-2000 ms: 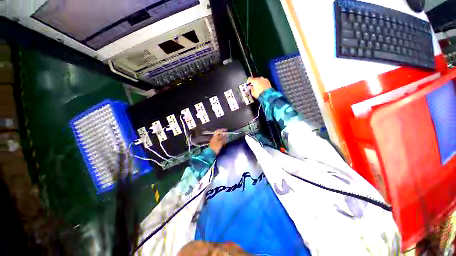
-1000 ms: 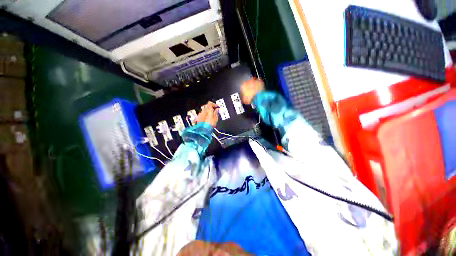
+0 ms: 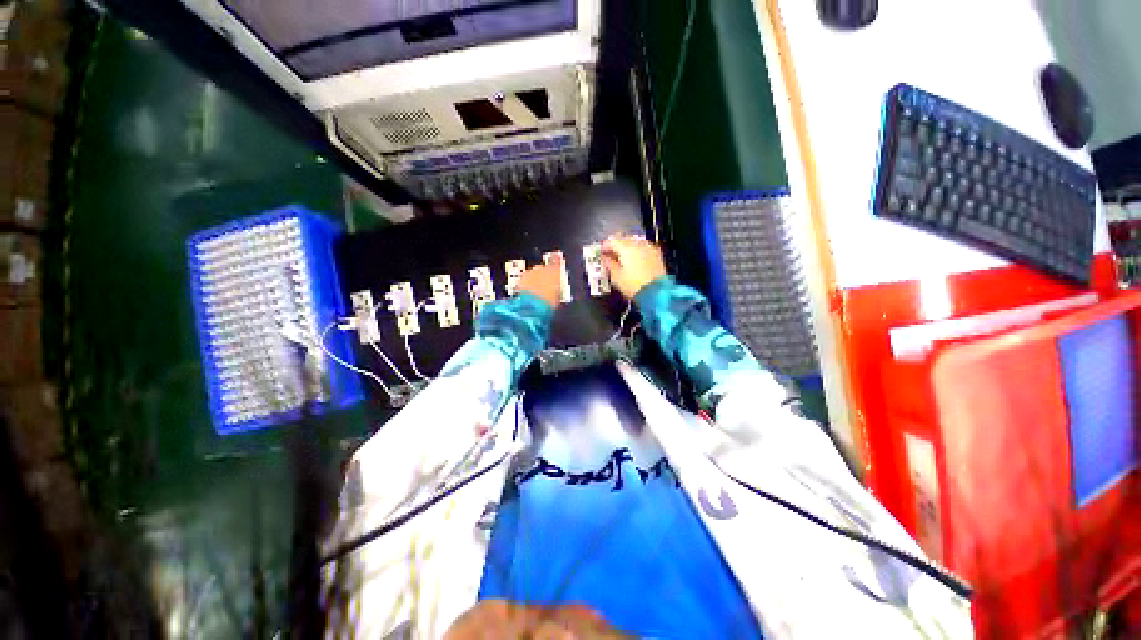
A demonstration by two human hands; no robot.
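The black test fixture (image 3: 488, 225) lies in front of me with a row of several pale test sockets (image 3: 444, 300). My left hand (image 3: 543, 280) is at the sockets right of the middle, its fingertips on or beside one. My right hand (image 3: 632, 264) is at the rightmost socket (image 3: 597, 268), fingers touching its upper right side. Whether either hand holds a unit or plug is too small to tell. Thin white test leads (image 3: 382, 356) loop from the left sockets to the near edge. A connector strip (image 3: 578, 358) lies along that edge.
A blue-rimmed left tray (image 3: 330, 300) holds rows of white pieces. A similar right tray (image 3: 717, 269) stands beside the white desk (image 3: 826, 163) with its keyboard (image 3: 988, 181). Red bins (image 3: 1014, 438) are at right. The instrument rack (image 3: 463, 75) stands behind the fixture.
My left hand rose from the near strip to the sockets, then moved slightly right. My right hand left the rightmost socket's top and is back beside it. The view has turned and shifted.
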